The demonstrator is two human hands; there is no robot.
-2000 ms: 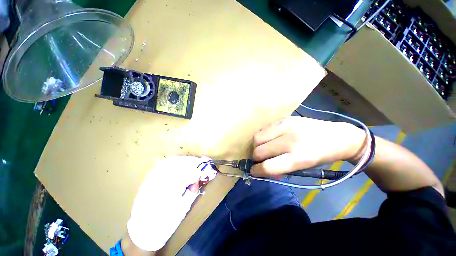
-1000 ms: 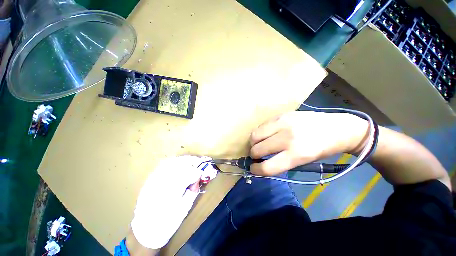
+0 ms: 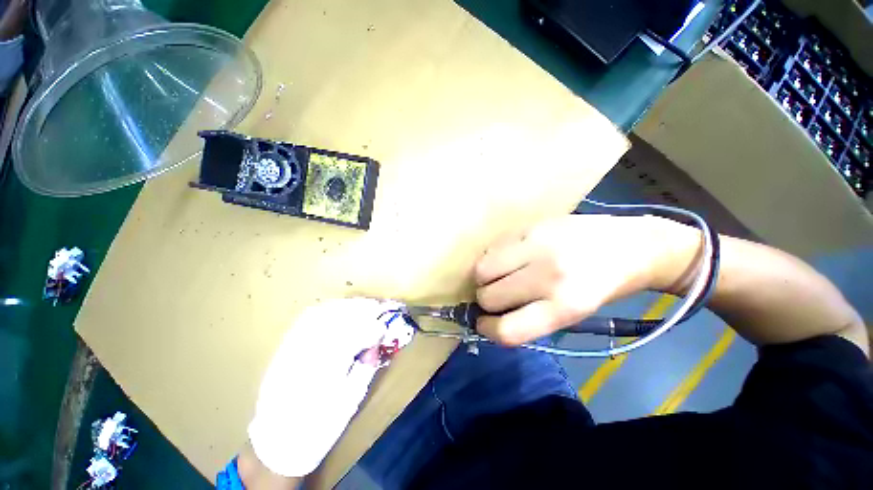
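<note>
My left hand (image 3: 316,383), in a white glove with a blue band at the wrist, holds a small circuit board assembly (image 3: 391,343) with red and dark wires at its fingertips. The glove hides most of the assembly. My bare right hand (image 3: 550,278) grips a black soldering iron (image 3: 584,326). Its metal shaft points left, with the tip at the assembly; exact contact cannot be told. A thin pale solder feed tube (image 3: 670,322) loops beside the dark cable over my right wrist.
A black iron stand (image 3: 225,165) with a yellowish sponge tray (image 3: 335,188) sits on the tan board (image 3: 459,124). A clear funnel hood (image 3: 139,105) is upper left. Loose assemblies (image 3: 65,271) lie on the green surface. A divided carton (image 3: 756,144) and black box (image 3: 584,24) are upper right.
The loose assembly at the left has moved out from under the hood and down along the green surface. Both my hands stay nearly in place, with the iron still at the held assembly.
</note>
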